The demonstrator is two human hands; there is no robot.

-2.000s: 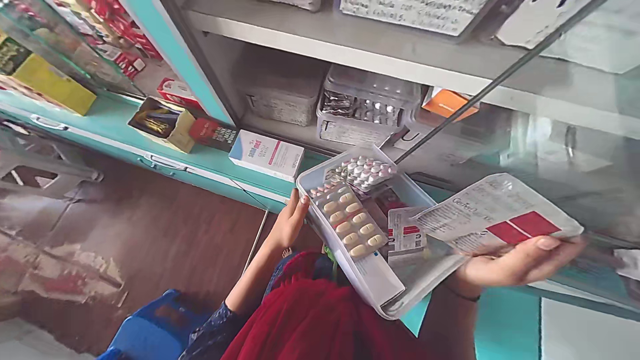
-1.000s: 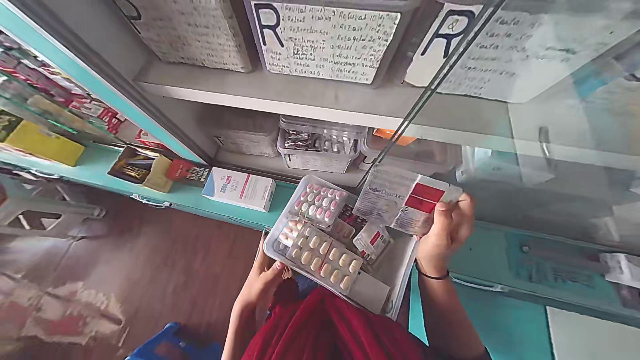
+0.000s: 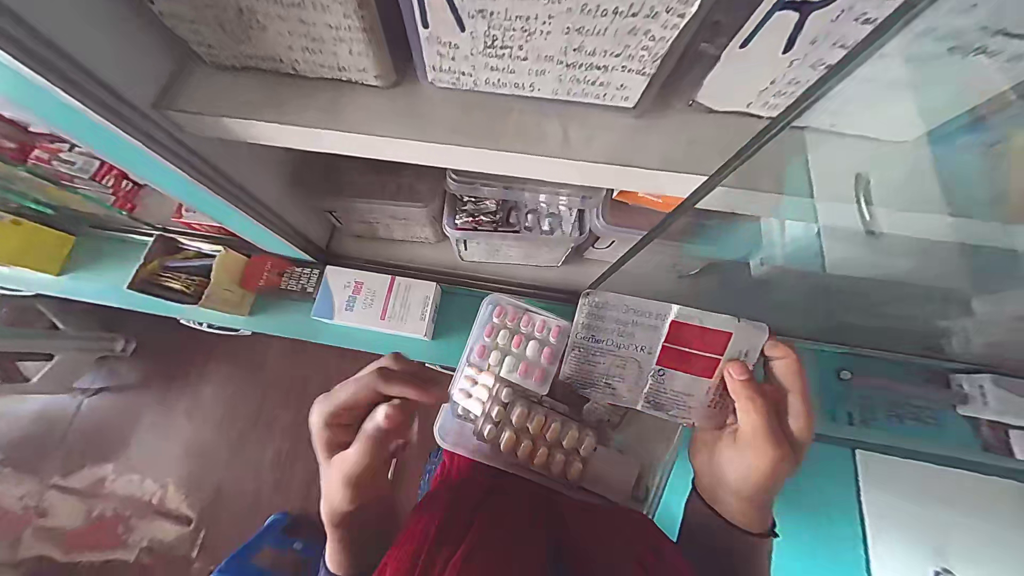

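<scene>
My right hand point(image 3: 752, 424) pinches the right end of a foil blister strip point(image 3: 612, 348) with a red block and print, its back turned up, over a clear plastic box point(image 3: 472, 442). My left hand point(image 3: 376, 440) is at the box's left side, index finger pointing to the blister packs; whether its fingertip touches them I cannot tell. In the box lie a strip of pink and white tablets point(image 3: 516, 344) and strips of cream oblong tablets point(image 3: 544, 438). The strip in my right hand hides part of the contents. The box sits against the red cloth of my clothing.
A Sebamed carton point(image 3: 376, 304), an open small carton point(image 3: 172, 276) and a yellow box point(image 3: 34, 244) stand on the teal ledge point(image 3: 464, 308). Shelves behind hold labelled plastic boxes point(image 3: 512, 220). A glass pane point(image 3: 848, 200) slants at right. A blue plastic seat point(image 3: 276, 548) is below left.
My left hand has come off the box's edge and is now beside its left side, finger extended. The foil strip is still in my right hand. The view is closer to the shelves.
</scene>
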